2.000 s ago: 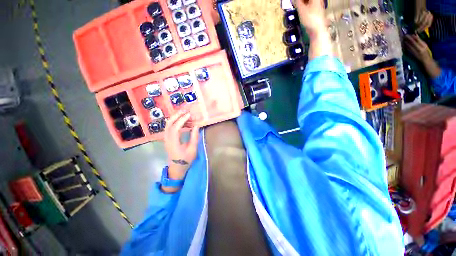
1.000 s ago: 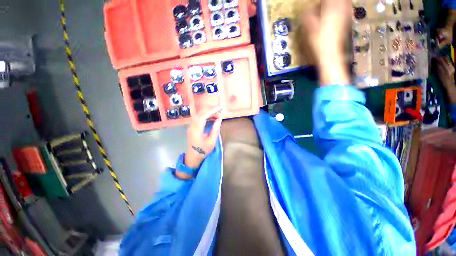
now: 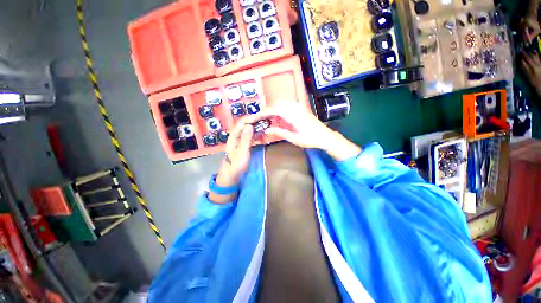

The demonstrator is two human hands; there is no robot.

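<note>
My left hand point(image 3: 238, 147) and my right hand point(image 3: 299, 125) meet over the front edge of the near orange compartment tray point(image 3: 279, 89). Between their fingers is a small dark round unit with a silvery rim, a watch body (?) point(image 3: 261, 125). The near tray holds black pieces point(image 3: 173, 118) in its left bay and silver-rimmed units point(image 3: 213, 124) in the middle bays. A second orange tray point(image 3: 160, 50) lies beyond it, with rows of units at its right end.
A blue-edged box point(image 3: 353, 41) with units along two sides stands right of the trays. A dark cylinder point(image 3: 335, 105) lies below it. A tray of small parts point(image 3: 442, 53) and an orange open box point(image 3: 468, 115) are further right. Another person's hands show at the top right.
My right hand has come back from the blue-edged box to my left hand, and a small unit is now between them. My left hand has left the tray's edge to hold it.
</note>
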